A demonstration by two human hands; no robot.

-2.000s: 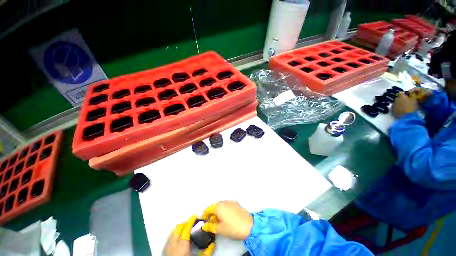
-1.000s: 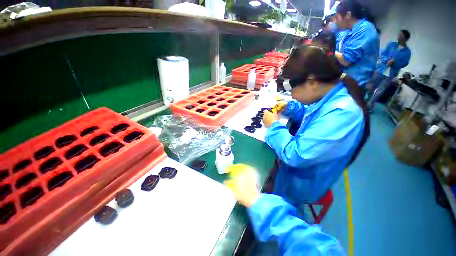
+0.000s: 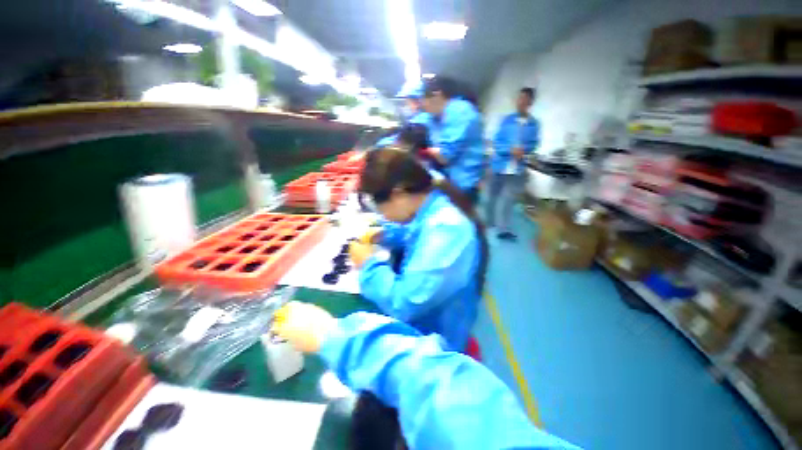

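My right hand point(image 3: 303, 326), in yellow finger cots and a blue sleeve, is at the top of the white square bottle point(image 3: 284, 359). It hides the bottle's top, and blur hides whether the fingers grip it. My left hand is out of the picture. Black watch-shaped housings point(image 3: 162, 417) lie on the white mat point(image 3: 237, 422) at the lower left. A dark piece point(image 3: 229, 379) lies on the green bench left of the bottle.
Red foam trays stand at the lower left point(image 3: 132, 387) and beyond a crumpled clear bag point(image 3: 233, 321). A white cylinder point(image 3: 160, 215) stands behind. A person in blue point(image 3: 431, 272) works further along the bench. Shelves point(image 3: 703, 220) and a carton point(image 3: 570, 235) are at the right.
The view has swung right and up. My right hand has gone from the mat to the bottle top. My left hand and the black piece held at the mat have left the picture.
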